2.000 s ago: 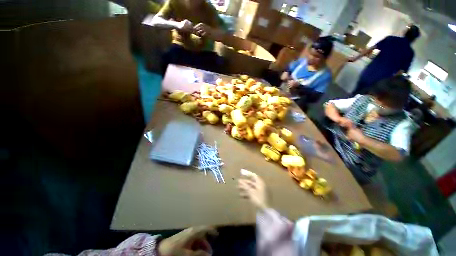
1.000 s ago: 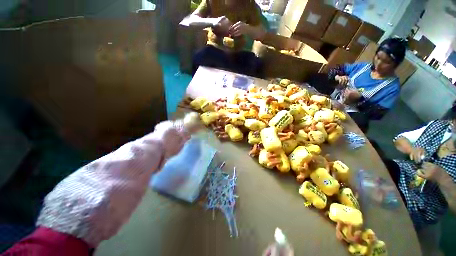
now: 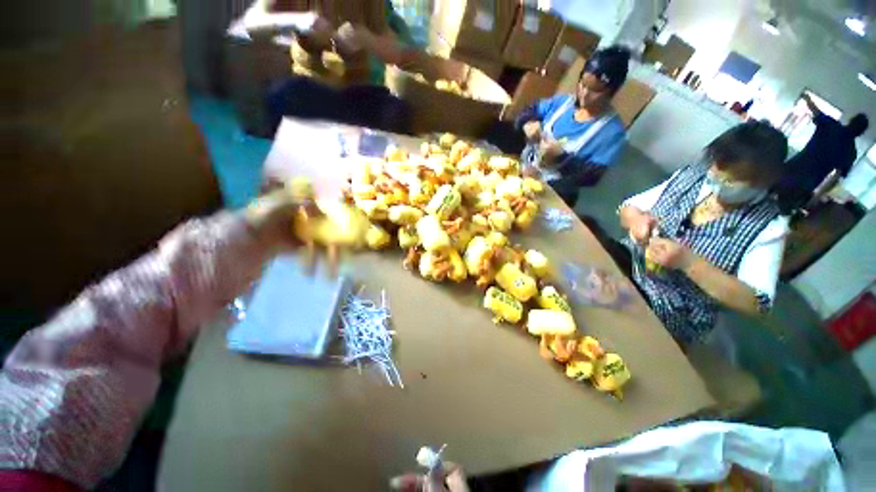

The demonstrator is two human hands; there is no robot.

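My left hand (image 3: 279, 209) is at the left end of the toy pile, blurred, holding a yellow plush toy (image 3: 331, 229) with orange limbs. My right hand (image 3: 429, 479) is cut off by the bottom edge; its fingertips pinch a small white piece (image 3: 427, 455) that I cannot name surely. The pile of yellow plush toys (image 3: 444, 202) runs from the table's far side to its right edge. A stack of empty poly bags (image 3: 291, 309) lies flat below my left hand. A heap of thin white ties (image 3: 367, 332) lies just right of it.
A brown table (image 3: 451, 404) is in front. A white sack (image 3: 692, 447) stands at bottom right. A tall brown carton (image 3: 86, 183) is at left. Two people (image 3: 576, 130) (image 3: 711, 231) sit along the right side, another at the far side.
My left hand, near the pile's left end before, now holds a yellow toy. My right hand remains low with a white piece at its fingertips. The view has shifted, showing the white sack again.
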